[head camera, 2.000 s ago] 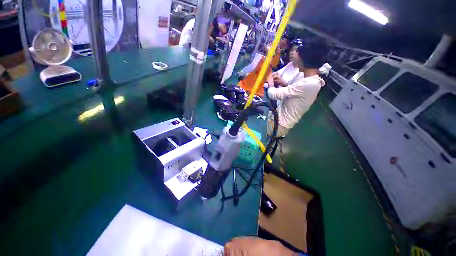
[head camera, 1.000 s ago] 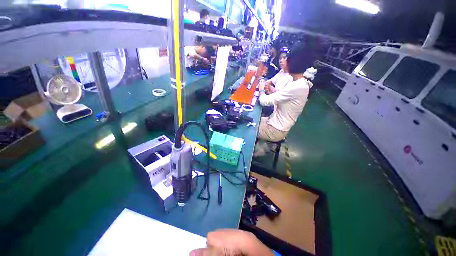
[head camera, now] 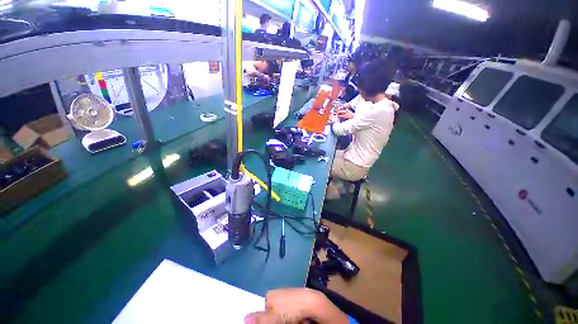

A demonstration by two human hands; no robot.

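Observation:
My right hand point(head camera: 301, 307) rests at the bottom edge of the picture, at the right edge of the white work mat point(head camera: 190, 296). It is cut off by the frame, its fingers look curled, and whether it holds anything is hidden. My left hand is out of view. The grey electric screwdriver point(head camera: 239, 209) hangs upright with its dark grip down, in front of the silver screw feeder point(head camera: 204, 212). The yellow cord point(head camera: 239, 95) runs up from it. A thin dark hand screwdriver point(head camera: 282, 243) lies on the bench right of it.
A green perforated box point(head camera: 291, 188) stands behind the feeder. Black units point(head camera: 339, 261) lie in a lined tray point(head camera: 379, 275) below the bench edge. More black units point(head camera: 293, 147) sit further along. A person point(head camera: 371, 126) sits at the bench. A fan point(head camera: 95, 120) and cardboard box point(head camera: 28, 174) stand left.
The view has turned and levelled. The screwdriver now hangs upright instead of tilted. More black units show in the tray. My right hand shows more fully, staying near the mat's edge.

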